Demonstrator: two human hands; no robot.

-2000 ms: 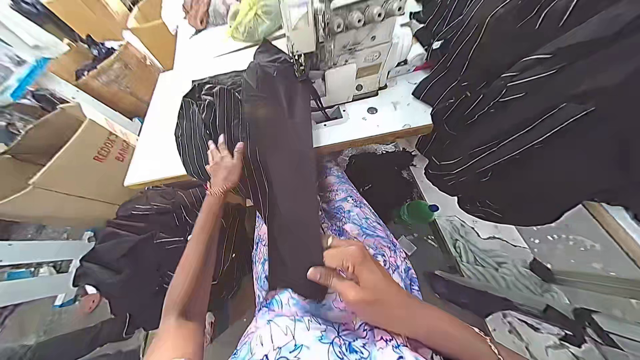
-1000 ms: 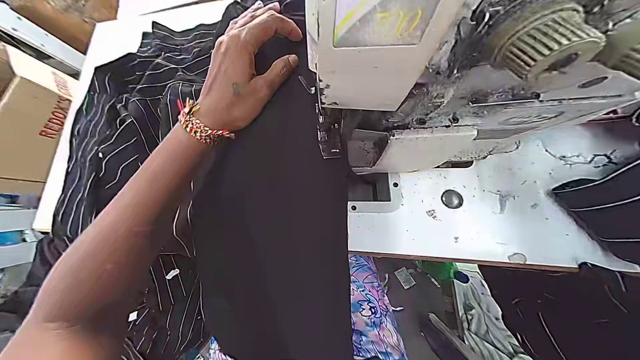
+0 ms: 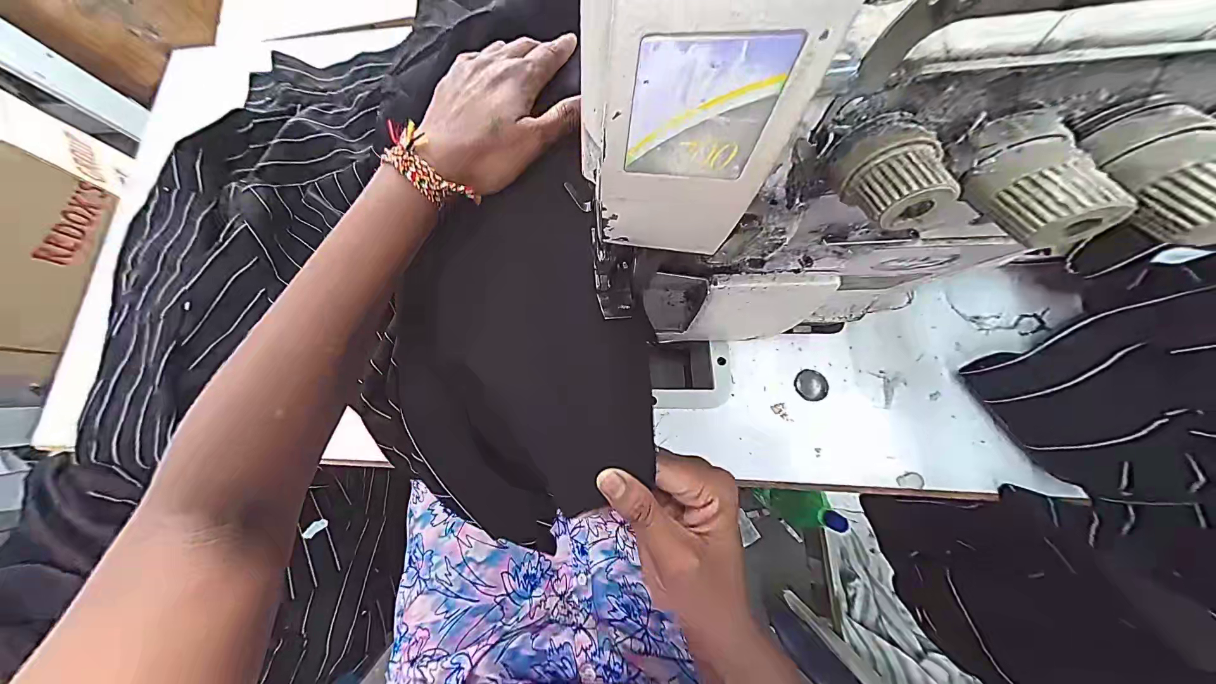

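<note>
A plain black fabric piece runs lengthwise under the presser foot of a sewing machine, its right edge along the needle area. My left hand, with a braided bracelet at the wrist, rests on the fabric's upper part, left of the machine head, fingers spread a little. Thumb and fingers of my right hand pinch the fabric's lower right edge, below the foot. Black pinstriped fabric lies in folds to the left, partly beneath my left forearm.
The white machine table has its front edge right of my right hand. Dial knobs project from the machine. More pinstriped fabric drapes at the right. A cardboard box stands left, and a green bottle is below the table edge.
The view has moved much closer to the machine. The black fabric, held out over the lap two seconds ago, now lies at the presser foot. My right hand, out of sight one second ago, shows again.
</note>
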